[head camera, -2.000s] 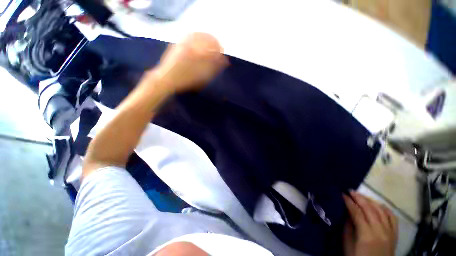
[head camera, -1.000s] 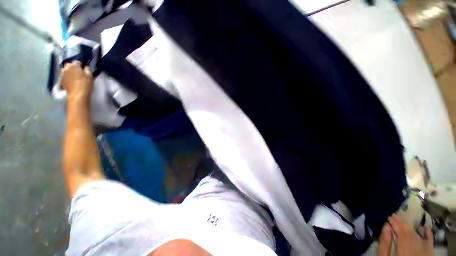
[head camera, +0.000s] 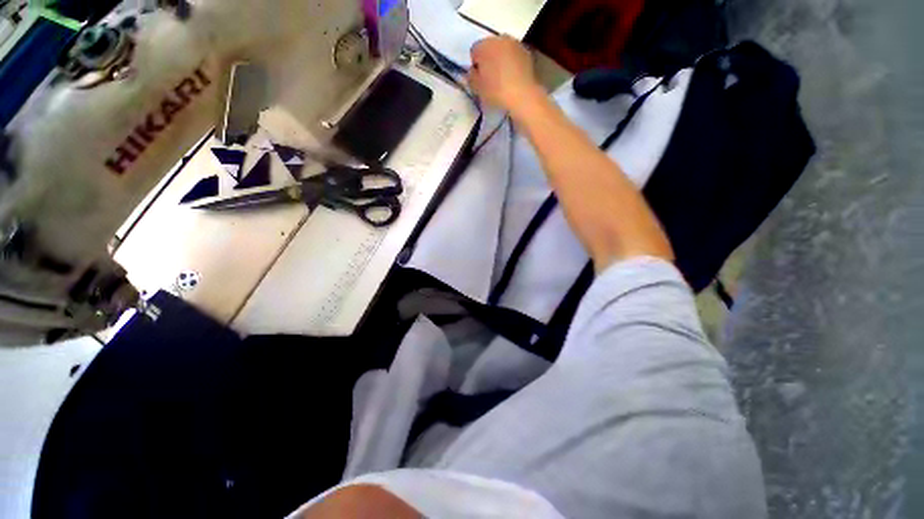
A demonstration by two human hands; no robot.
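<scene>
My right hand [head camera: 502, 73] is at the top centre, its arm stretched out over white fabric panels [head camera: 456, 228] draped right of the table. Its fingers are curled at the upper edge of this cloth; whether they grip it is not clear. My left hand is not in view. A navy fabric panel [head camera: 193, 416] lies at the lower left, reaching up to the machine's needle area, which is dark and blurred. More navy cloth [head camera: 724, 152] hangs on the right of the stack.
The cream sewing machine head [head camera: 162, 112] fills the upper left. On the machine table [head camera: 324, 269] lie black shears [head camera: 350, 193], navy and white offcuts [head camera: 253, 170] and a smartphone [head camera: 385, 117]. A dark and red item [head camera: 588, 35] is at the top. Grey floor [head camera: 831, 355] shows at right.
The view has swung from the left side to the right. My left hand, earlier at the pile on the left, is out of view. My right hand has moved from beside the needle to the right-hand stack.
</scene>
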